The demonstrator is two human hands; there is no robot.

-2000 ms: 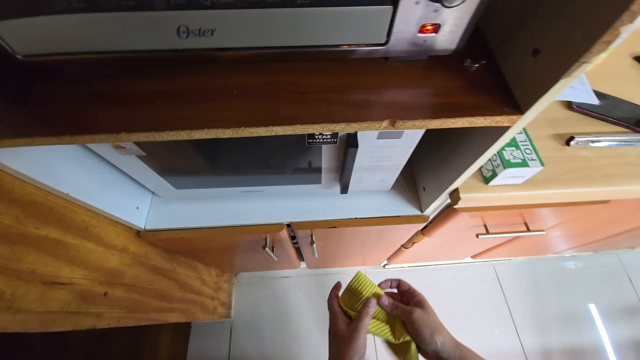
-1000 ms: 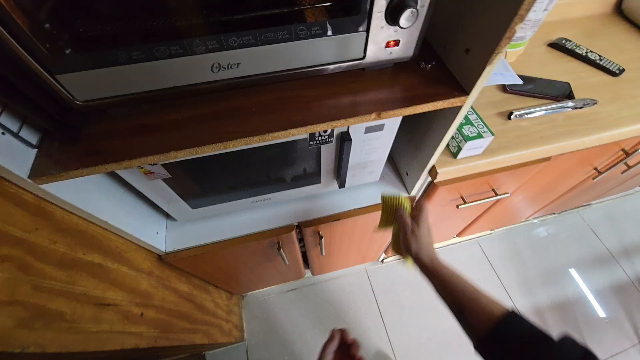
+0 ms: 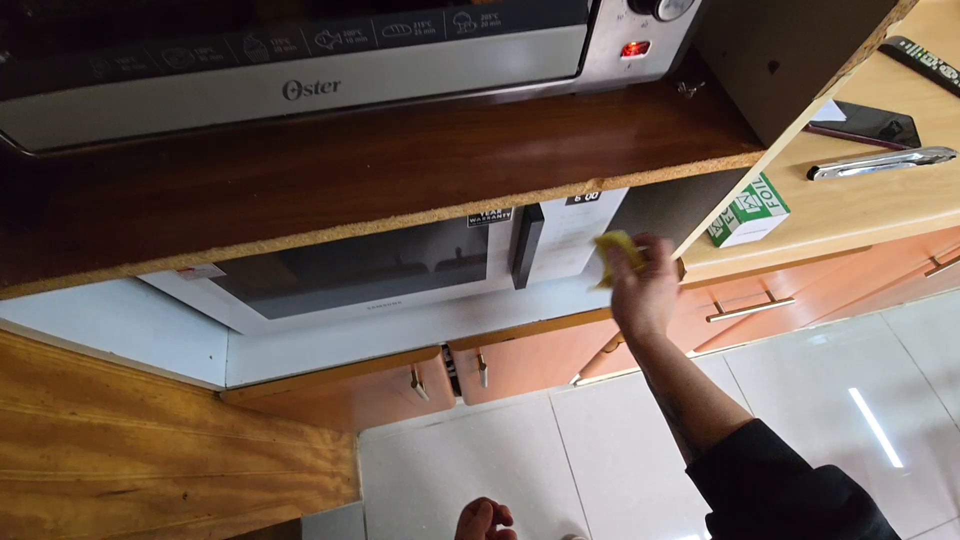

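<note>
My right hand (image 3: 646, 289) holds a folded yellow cloth (image 3: 619, 256) at the right end of the lower shelf, just right of the control panel of a white Samsung microwave (image 3: 581, 229). Both hand and cloth are slightly blurred; whether the cloth touches a surface I cannot tell. My left hand (image 3: 486, 519) is low in the view, over the floor, with its fingers curled and nothing visible in it. Above the microwave, an Oster toaster oven (image 3: 450, 56) with a lit red switch stands on a dark brown shelf (image 3: 390, 169).
Right of the cabinet's side panel, a foil box (image 3: 750, 214), a folding metal tool (image 3: 881, 163), a dark phone (image 3: 874, 124) and a remote control (image 3: 926, 64) lie on the wooden countertop (image 3: 840, 202). Cupboard doors with metal handles (image 3: 482, 369) sit below the microwave. A wooden panel (image 3: 165, 435) stands at left.
Both hands were on the cloth in the earliest frame. My left hand has since let go and is lower in the view; my right hand has carried the cloth up to the microwave shelf.
</note>
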